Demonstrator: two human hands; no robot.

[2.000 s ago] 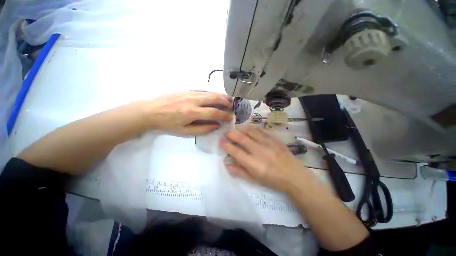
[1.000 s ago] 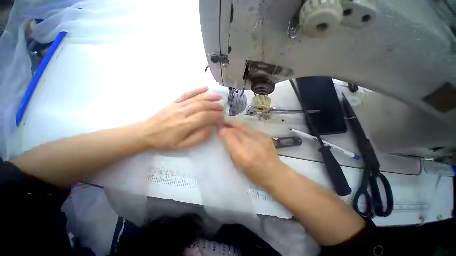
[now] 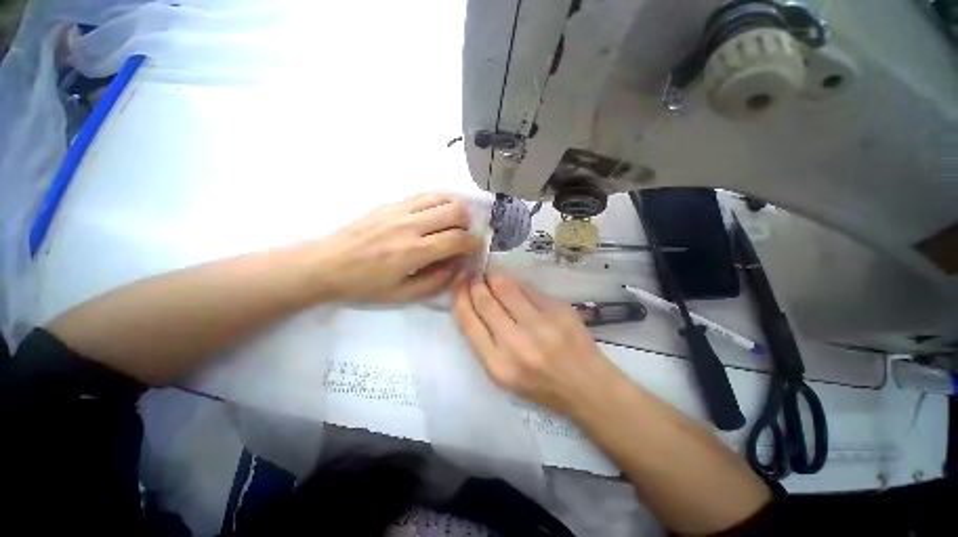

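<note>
Sheer white fabric point(image 3: 462, 399) runs from under the sewing machine's needle area, over the table edge and down to the lap. My left hand point(image 3: 404, 252) lies palm down on the fabric just left of the presser foot, fingers bent on its edge. My right hand point(image 3: 525, 330) is just below and right of it, its fingertips pinching the fabric edge near the left fingertips. The needle area point(image 3: 502, 215) is close to the left fingertips; the exact stitch point is hard to make out.
The machine head point(image 3: 651, 94) overhangs at the upper right. Right of my hands lie snips point(image 3: 620, 312), a screwdriver point(image 3: 714, 378), a white pen point(image 3: 693, 318), large black shears point(image 3: 783, 357) and a flat black rectangle point(image 3: 691, 241). A blue strip point(image 3: 84, 152) lies at left.
The camera view has shifted, so the machine and tools first moved left, then back right. Both hands stay on the fabric by the needle, with small finger shifts along its edge.
</note>
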